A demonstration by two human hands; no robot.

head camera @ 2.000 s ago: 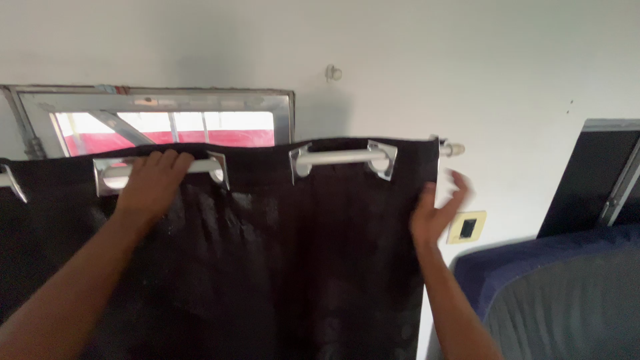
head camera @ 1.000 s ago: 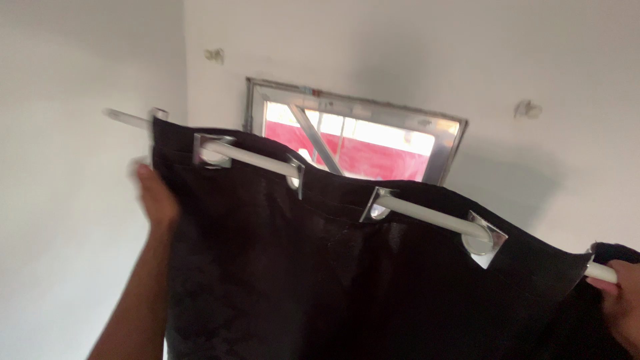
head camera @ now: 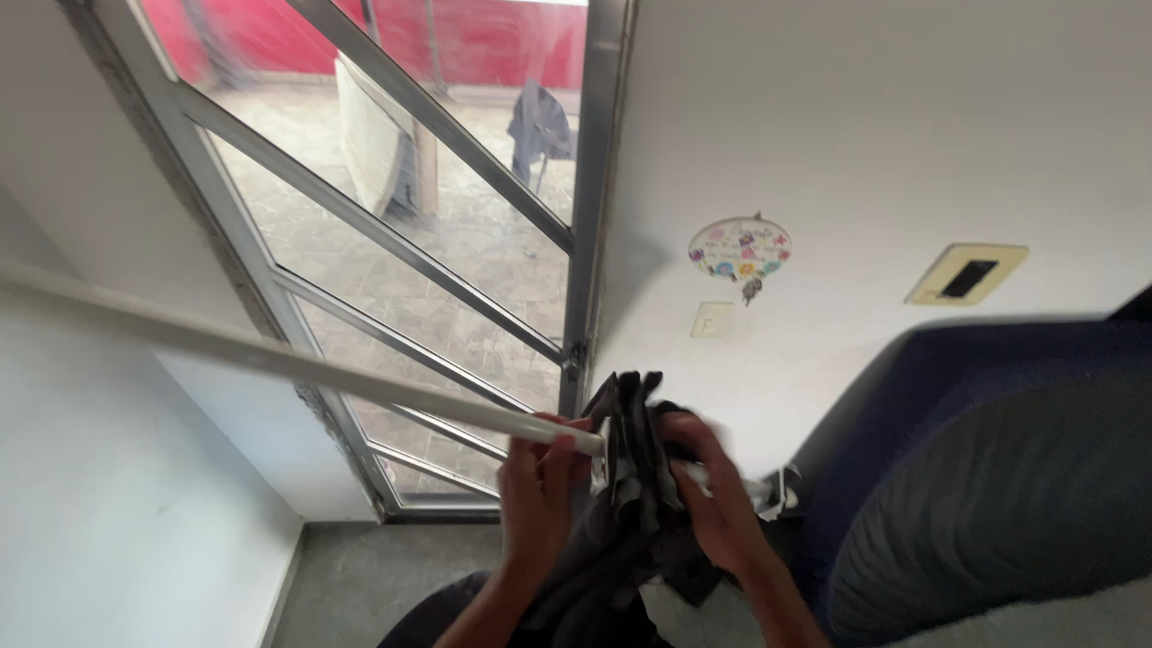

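A long white curtain rod [head camera: 360,382] slants from the left edge down to the middle of the view. My left hand [head camera: 540,477] is closed around the rod just left of the gathered cloth. The dark curtain [head camera: 634,450] is bunched in tight folds on the rod, its lower part hanging toward my lap. My right hand [head camera: 715,486], slightly blurred, grips the folds from the right side. Beyond it the rod continues to a metal-edged eyelet [head camera: 785,490] near the sofa.
A metal-framed glass door [head camera: 432,261] stands ahead at the left. On the wall hang a round floral plaque [head camera: 741,247] and a yellowish switch plate [head camera: 967,274], with a pale outlet plate [head camera: 712,319] lower down. A dark blue sofa [head camera: 864,450] fills the right side.
The curtain was spread wide along the rod between my hands; now it is bunched between them, leaving a long bare stretch of rod at left. The view has tilted down toward the floor.
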